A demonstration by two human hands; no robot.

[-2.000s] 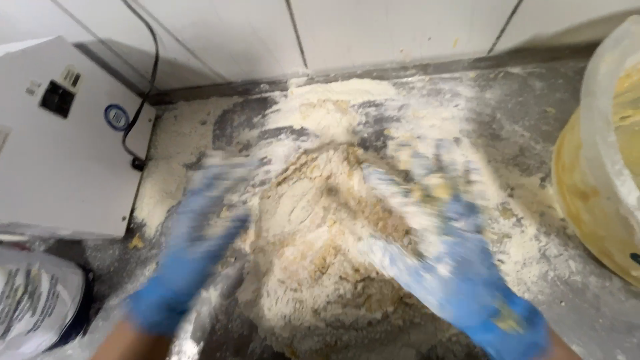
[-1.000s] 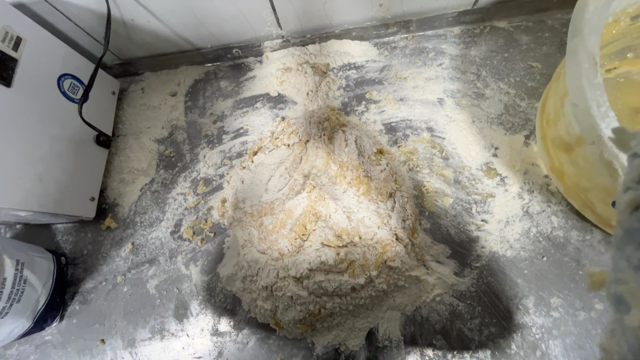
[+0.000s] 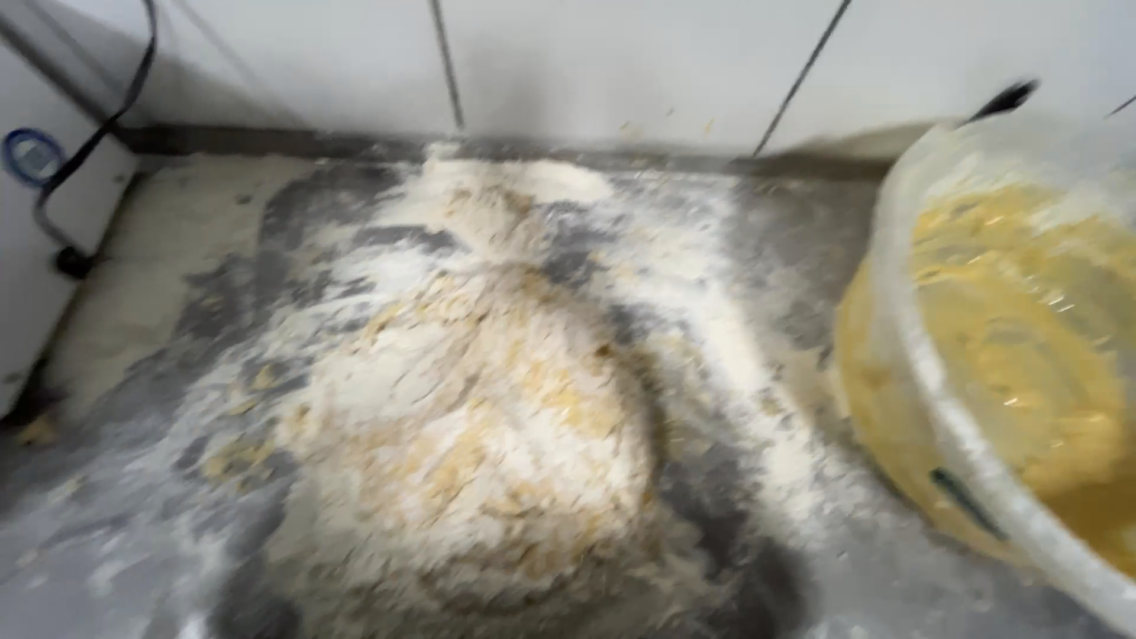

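Observation:
Neither my left hand nor my right hand shows in the head view now. A large floury mound of yellowish dough lies on the grey worktop, its surface rough and cracked. A smaller heap of flour and crumbs touches its far side, near the wall. Loose flour and yellow dough scraps are spread around the mound. On the right stands a round translucent tub, its inside smeared with yellow batter or dough. The image is somewhat blurred.
A white panelled wall rises behind the worktop. At the left edge stands a white appliance with a black cable running up beside it. A dark handle-like tip shows behind the tub's far rim.
Two seconds ago both blue-gloved hands were at the sides of the dough; one second ago they were out of view, as now. The view has shifted right, showing more of the tub.

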